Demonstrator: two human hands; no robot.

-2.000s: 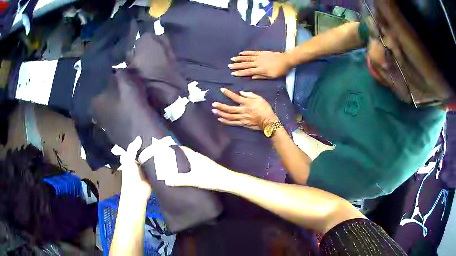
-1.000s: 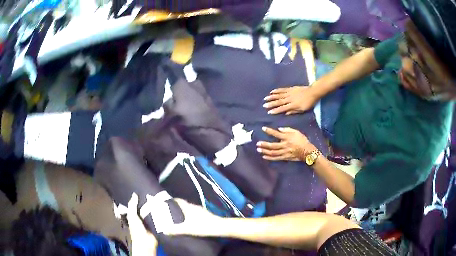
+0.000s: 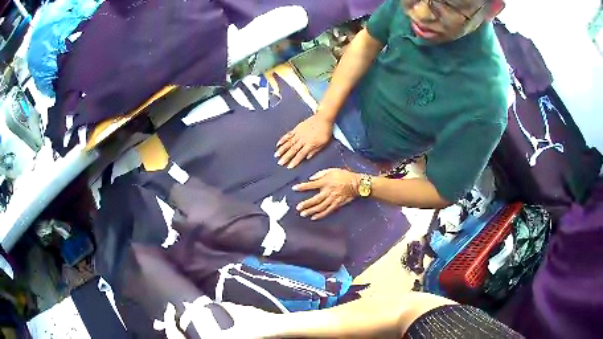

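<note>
My right hand [image 3: 241,322] grips a dark rolled bundle [image 3: 155,281] at the bottom edge, beside its white cloth tie [image 3: 170,323]. My left hand is not visible; the picture's bottom edge cuts off that area. A second dark bundle [image 3: 307,243] with a knotted white tie [image 3: 274,225] lies just beyond on large flat dark panels [image 3: 231,142]. Between the two bundles lies a dark stack with white strips and bright blue edges [image 3: 297,275].
A person in a green shirt [image 3: 436,112] stands at the right, both hands flat on the dark panels. A red basket [image 3: 479,255] stands at lower right beside a blue edge. Purple-black cloth [image 3: 142,56] lies at upper left, above a yellow-tan strip [image 3: 125,119].
The view has swung to the right, so the baskets at right now show. The blue-edged stack has come into sight between the bundles. My left hand has dropped out of view; my right hand keeps its grip.
</note>
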